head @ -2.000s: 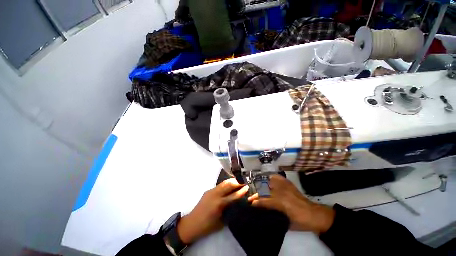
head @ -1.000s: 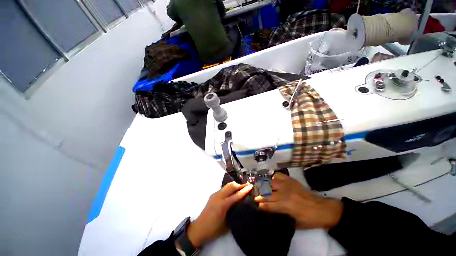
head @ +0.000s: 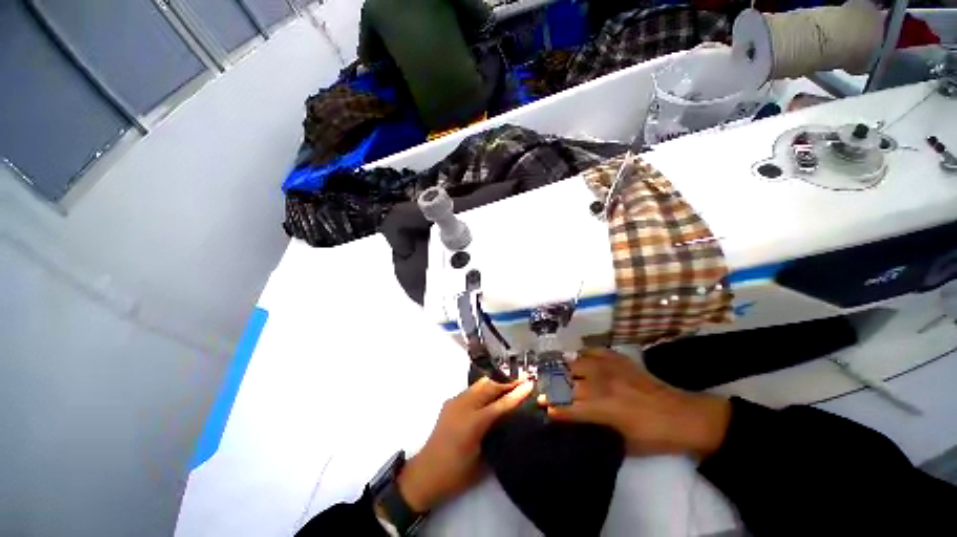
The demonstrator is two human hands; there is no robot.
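Note:
A dark grey garment part point(head: 551, 462) lies under the needle area and hangs toward me over the table's front. My left hand point(head: 467, 435) presses on its left edge, fingertips close to the presser foot point(head: 533, 367). My right hand point(head: 630, 404) lies on the cloth just right of the foot, thumb and fingers on it. The white sewing machine head point(head: 525, 252) stands above, with a tan check cloth point(head: 666, 257) draped over it. The cloth under my fingers is partly hidden.
Plaid garments point(head: 493, 157) are heaped behind the machine, on the left side. A large thread cone point(head: 824, 42) and a white bucket point(head: 698, 94) stand behind the head. A black pad point(head: 750, 351) lies under the arm. A person in green point(head: 430, 63) is beyond.
The view has shifted. Both hands stay beside the presser foot with the dark cloth. My right hand's fingers lie a little flatter near the foot.

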